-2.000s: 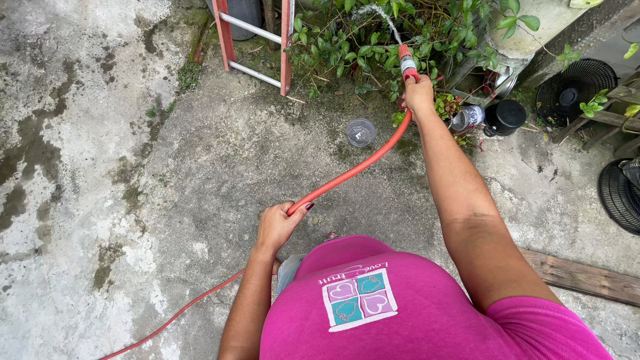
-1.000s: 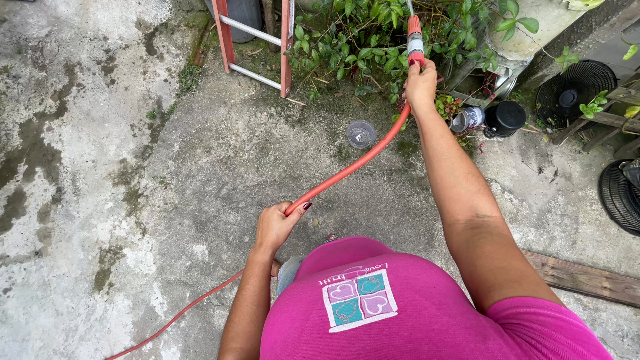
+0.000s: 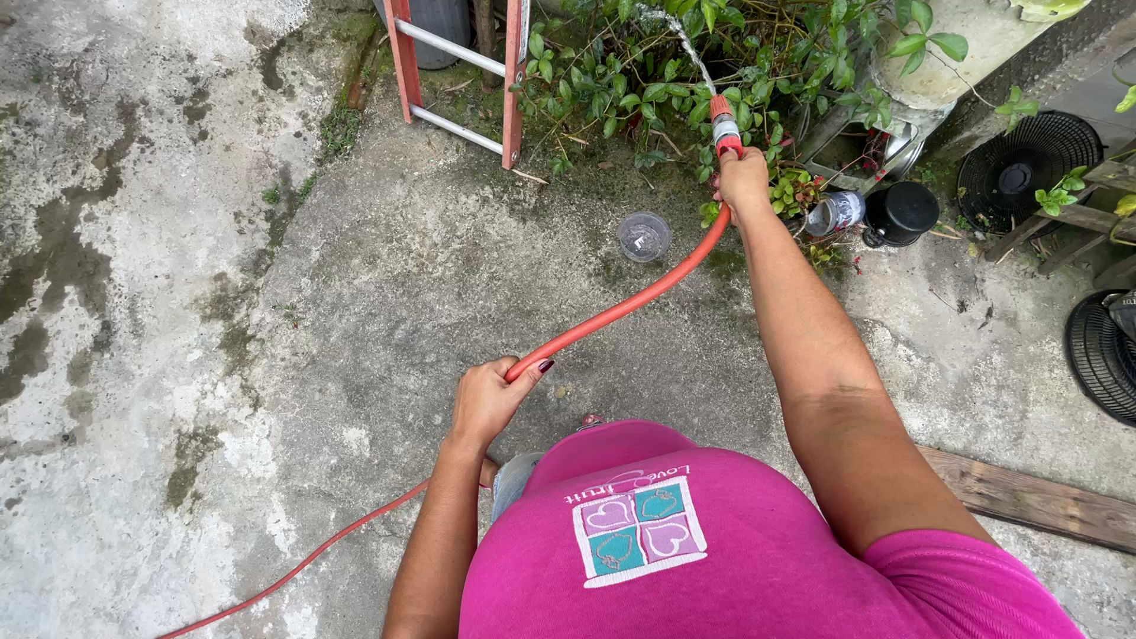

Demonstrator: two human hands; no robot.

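Observation:
My right hand [image 3: 744, 180] grips the orange garden hose just below its red and grey spray nozzle [image 3: 725, 126], out ahead of me at the upper right. A stream of water [image 3: 688, 44] leaves the nozzle and arcs up and to the left over leafy green plants [image 3: 621, 84]. My left hand [image 3: 490, 399] is closed around the orange hose [image 3: 621, 306] farther back, left of my body. Between the hands the hose curves in the air above the concrete. Behind the left hand it passes under my forearm and trails off to the lower left.
An orange ladder [image 3: 512, 84] stands at the top. A clear plastic container [image 3: 644, 237] lies on the concrete. Right of the plants are a tin can [image 3: 836, 213], a black pot [image 3: 902, 213], and black fan grilles [image 3: 1025, 169]. A wooden plank [image 3: 1038, 501] lies at the right.
The nozzle in my right hand tilted left, then pointed more straight ahead one second ago, and now leans left again. Its water stream shows more fully than a second ago. My left hand has stayed in place.

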